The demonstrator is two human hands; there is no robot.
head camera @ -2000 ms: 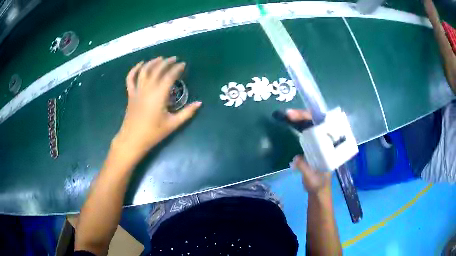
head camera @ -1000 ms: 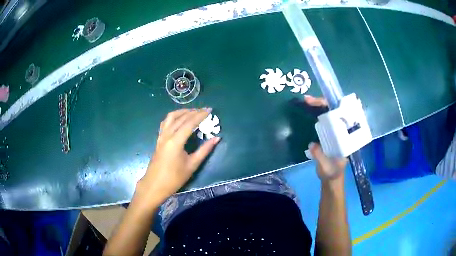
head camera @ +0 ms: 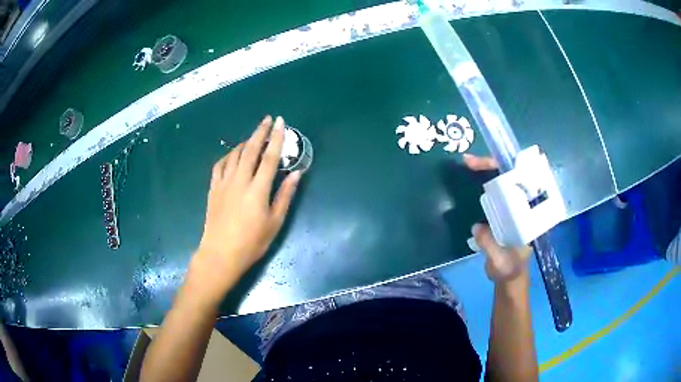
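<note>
A clear round fan housing [head camera: 305,154] stands on the green bench. A white fan wheel [head camera: 289,149] sits in or on its opening, partly hidden by my fingers. My left hand [head camera: 250,190] lies over the housing's left side, fingertips at the wheel and thumb near the rim; whether it grips the wheel cannot be told. My right hand [head camera: 502,224] holds the dispensing gun [head camera: 526,195] by its white body, its long clear barrel pointing up and away. Two more white fan wheels [head camera: 416,134] lie side by side left of the barrel.
A strip of small dark coils [head camera: 110,205] with thin wires lies at left. Beyond the white strip [head camera: 246,56] are two housings [head camera: 169,54], a small white piece and a pink cup [head camera: 23,154]. A cardboard box [head camera: 224,358] is below the bench edge.
The left hand has carried the white fan wheel from the bench in front up to the housing. The housings and pink cup beyond the strip have shifted right in view. The right hand still holds the gun.
</note>
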